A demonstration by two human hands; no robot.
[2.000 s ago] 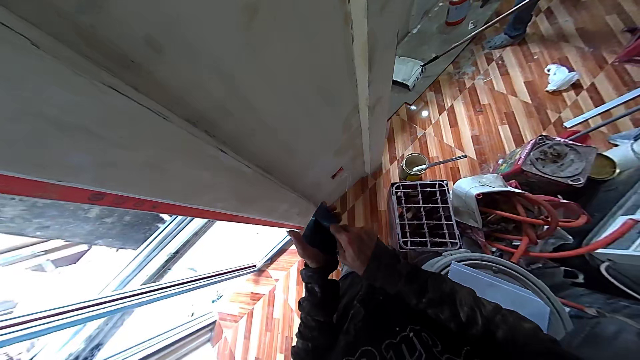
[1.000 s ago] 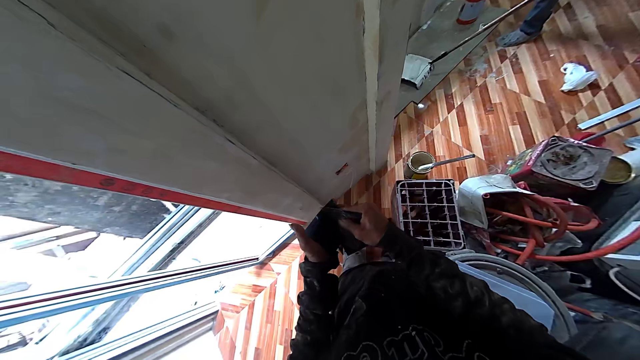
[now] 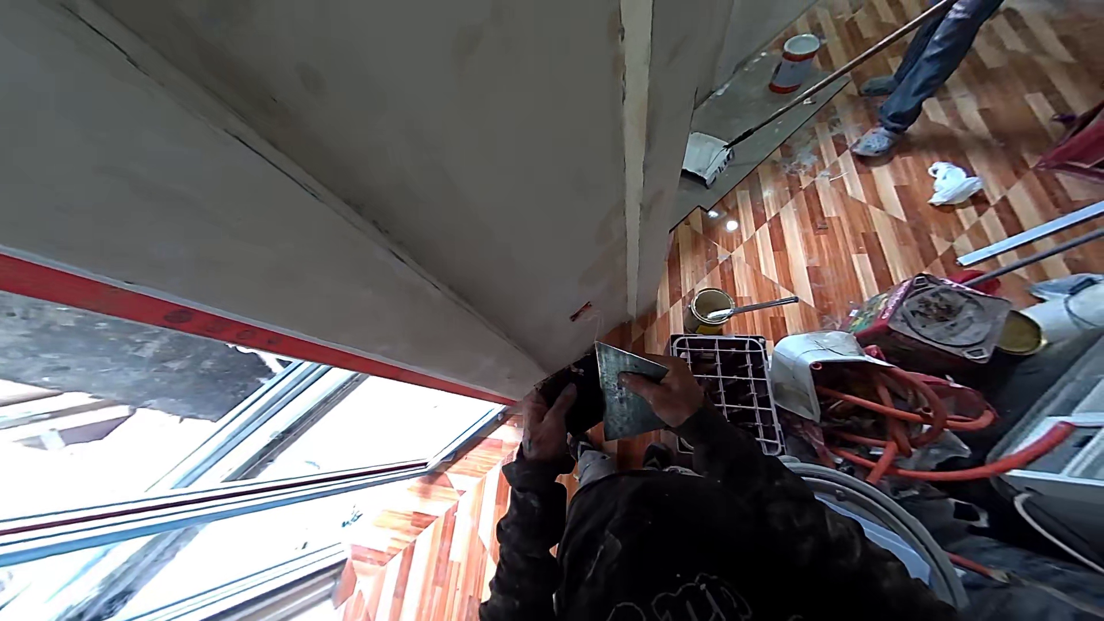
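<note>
My right hand (image 3: 673, 395) grips a flat metal plate, likely a scraper or filling knife (image 3: 625, 401), with the thumb on its face. Just left of it, my left hand (image 3: 545, 424) holds a dark, flat object (image 3: 576, 392) whose kind I cannot make out. Both hands are close together below the lower corner of the grey plastered wall (image 3: 483, 172). A small reddish mark (image 3: 581, 311) shows on the wall above them. Along the wall's left edge runs a red strip (image 3: 172, 315), beside a window frame (image 3: 345, 483).
At right lie a plastic crate (image 3: 729, 345), an open can with a brush (image 3: 712, 306), a white bucket with orange hose (image 3: 798, 362) and a stained box (image 3: 927, 319). A person's legs (image 3: 927, 78) stand upper right, near a roller tray (image 3: 707, 159) and a paint can (image 3: 795, 62).
The metal plate in my right hand now shows its broad face, where one second ago it appeared as a dark, narrow shape. My right hand has moved a little away from the left.
</note>
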